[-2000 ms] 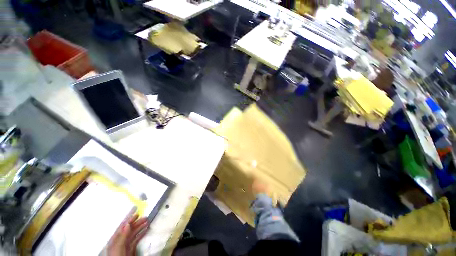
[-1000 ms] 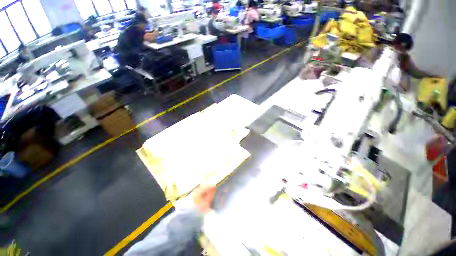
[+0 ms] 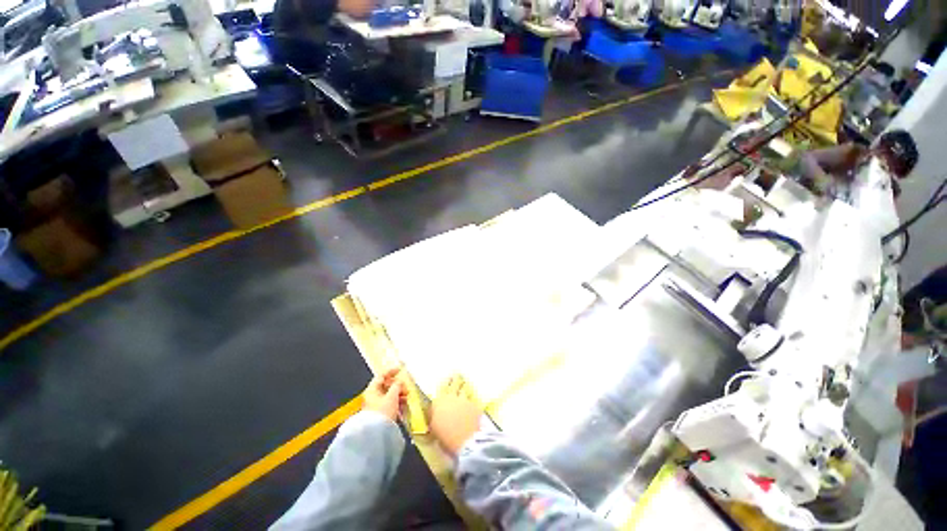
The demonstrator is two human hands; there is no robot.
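A stack of flat cloth panels [image 3: 478, 280], glaring white on top with yellow edges, lies left of the sewing machine. My left hand [image 3: 386, 394] is at the stack's near edge, its fingertips pinching a yellow cloth edge. My right hand [image 3: 454, 415] is just right of it at the same edge, fingers bent over the cloth; whether it grips a layer is unclear. The white sewing machine head [image 3: 768, 436] stands at the right, beyond the shiny dark bed plate [image 3: 623, 384].
An orange-yellow guide bar [image 3: 753, 516] is cut off at the bottom right. Black cables cross the upper right. A person [image 3: 895, 154] is behind the machine. Blue bins [image 3: 515, 88], cardboard boxes [image 3: 241, 178] and other sewing stations stand across the aisle.
The view has swung from the right table side to the stack at the left. My right hand has joined my left at the stack's near edge; the machine sits farther right in view.
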